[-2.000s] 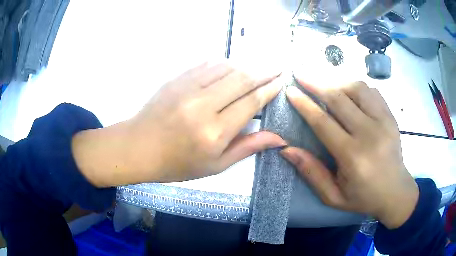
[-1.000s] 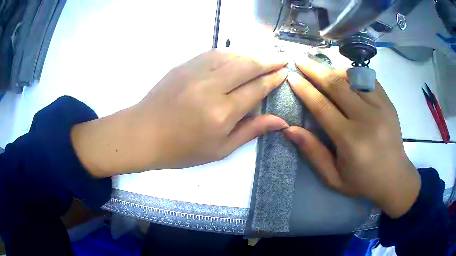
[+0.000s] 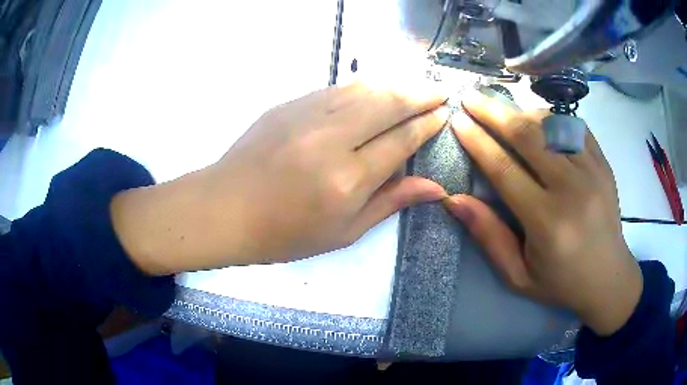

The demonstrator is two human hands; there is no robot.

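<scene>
A speckled heather-grey strip runs from the table's front edge up to the needle area. It lies on smooth mid-grey cloth, which shows to its right. My left hand lies flat from the left, fingertips and thumb on the strip. My right hand lies over the grey cloth, its fingertips and thumb at the strip's right side. Both hands hold the cloth down; the thumb tips meet on the strip. The presser foot area is just beyond my fingertips, partly lost in glare.
The sewing machine head is at the top right, with a grey-ended knob hanging over my right hand. Red-handled snips or tweezers lie at the right. Stacked dark-grey cloth is at upper left. A ruler strip follows the front edge.
The strip's near end hung past the table edge and now lies about at it. Cloth and hands have moved forward towards the needle area. The view has shifted slightly.
</scene>
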